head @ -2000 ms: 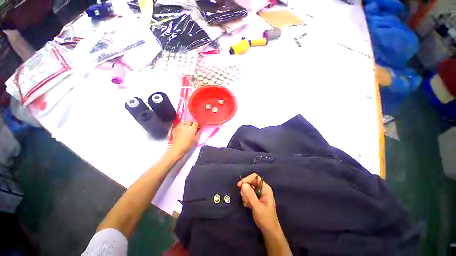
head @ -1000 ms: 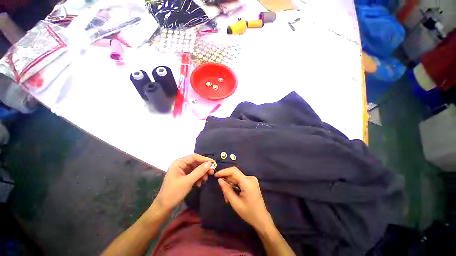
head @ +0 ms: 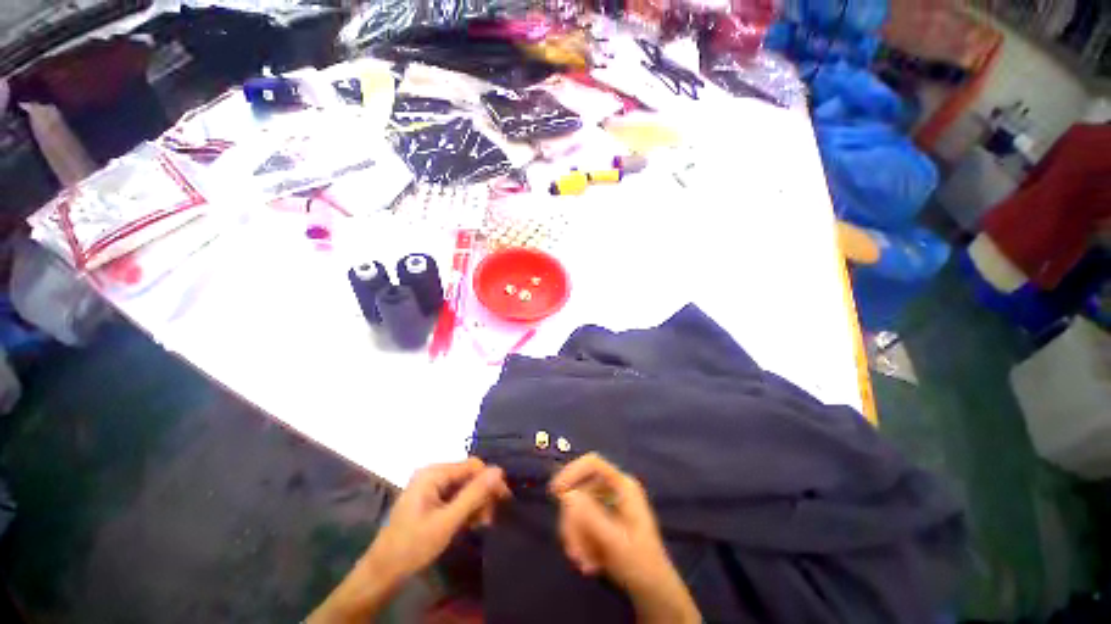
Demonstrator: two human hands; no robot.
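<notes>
The dark garment (head: pixel 731 475) lies over the table's front edge and towards me. Two gold-rimmed buttons (head: pixel 552 443) sit side by side on it. My left hand (head: pixel 445 512) is at the garment's left edge below them, thumb and fingers pinched; what is between them is hidden. My right hand (head: pixel 603 518) is just right of it over the cloth, blurred, fingers curled and apart from the left hand; I cannot make out a needle or thread. The red dish (head: pixel 520 285) behind the garment holds a few loose buttons.
Three dark thread cones (head: pixel 400 302) stand left of the dish, with a red strip (head: pixel 457 299) between. Button sheets (head: pixel 524 227), yellow spools (head: pixel 585 182) and clear bags (head: pixel 128 207) lie farther back. Blue bundles (head: pixel 871 159) are beyond the table's right edge (head: pixel 867 390).
My left hand went from beside the dish to the garment's edge, where it held a button one second ago. My right hand has since moved slightly away from it. The view has tilted up.
</notes>
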